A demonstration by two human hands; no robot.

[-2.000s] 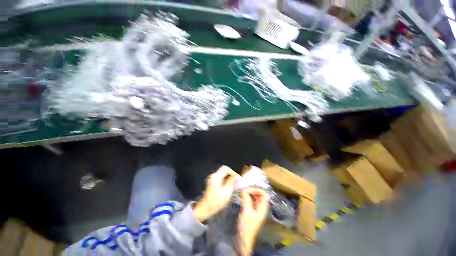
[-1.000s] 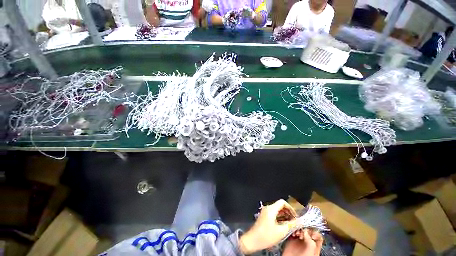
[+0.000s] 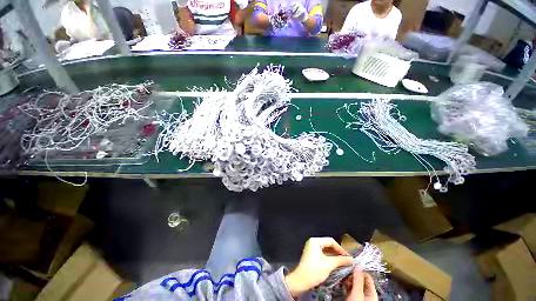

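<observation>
A bunch of thin white cables [image 3: 369, 258] is held low in the head view, right of the middle, its pale tips fanning up and to the right. My left hand [image 3: 320, 264] pinches the bunch from the left with thumb and fingers. My right hand [image 3: 359, 287] grips it from below and is partly cut off by the bottom edge. The fingers hide the pinched part. An open carton [image 3: 411, 266] with grey-white cables in it lies under the hands.
A large cable pile [image 3: 253, 156] with round ends hangs over the bench edge [image 3: 117, 173]. A smaller bunch [image 3: 405, 141] and a plastic bag [image 3: 479, 117] lie right, tangled wires [image 3: 76, 117] left. A white basket [image 3: 382, 67] stands beyond. People sit opposite. Cartons [image 3: 82, 270] stand on the floor.
The view has swung from a tilt to level since the oldest frame. Since one second ago, my left hand's fingers have straightened and closed onto the bunch, and my right fingers point more upward.
</observation>
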